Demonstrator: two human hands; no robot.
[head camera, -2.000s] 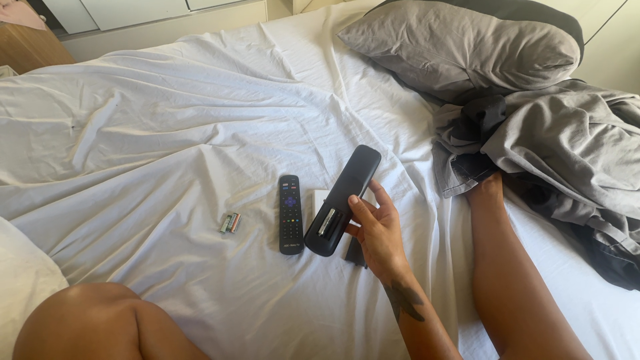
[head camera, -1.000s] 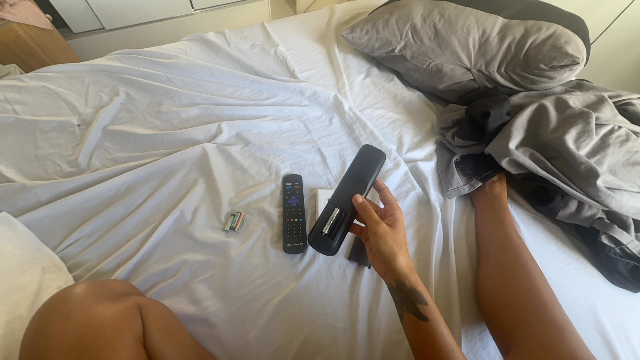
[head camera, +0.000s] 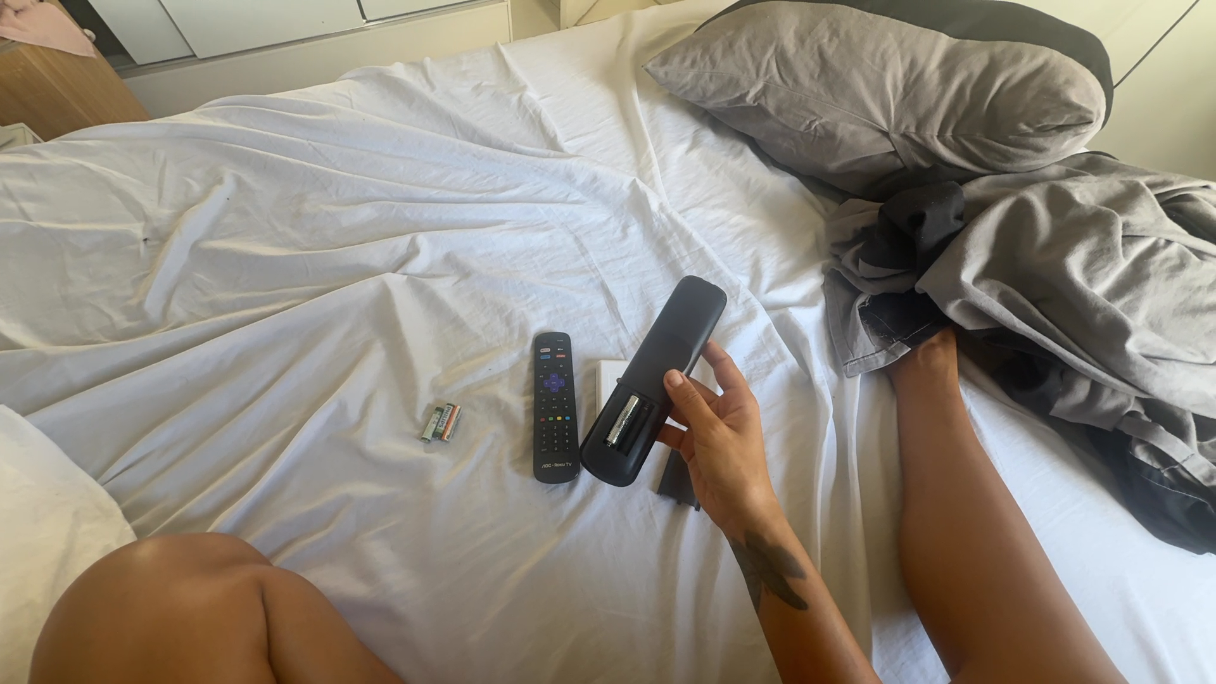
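Observation:
My right hand (head camera: 727, 442) holds a black remote control (head camera: 670, 342), its back turned up, with the thumb on its right edge. The battery compartment of this remote is uncovered, and one battery (head camera: 623, 421) shows in its left part. Just left of it a second black remote control (head camera: 555, 404) lies buttons up on the sheet. Farther left, loose batteries (head camera: 442, 423) lie side by side. A white object (head camera: 608, 377), partly hidden, lies behind the held remote. A dark piece (head camera: 677, 483) shows below my fingers, mostly hidden. My left hand is out of view.
A wrinkled white sheet (head camera: 313, 285) covers the bed. A grey pillow (head camera: 883, 85) lies at the upper right, above bunched grey and black bedding (head camera: 1092, 256). My bent knee (head camera: 161, 608) is at the lower left, my other leg (head camera: 959, 513) at the right. White drawers (head camera: 266, 24) stand beyond the bed.

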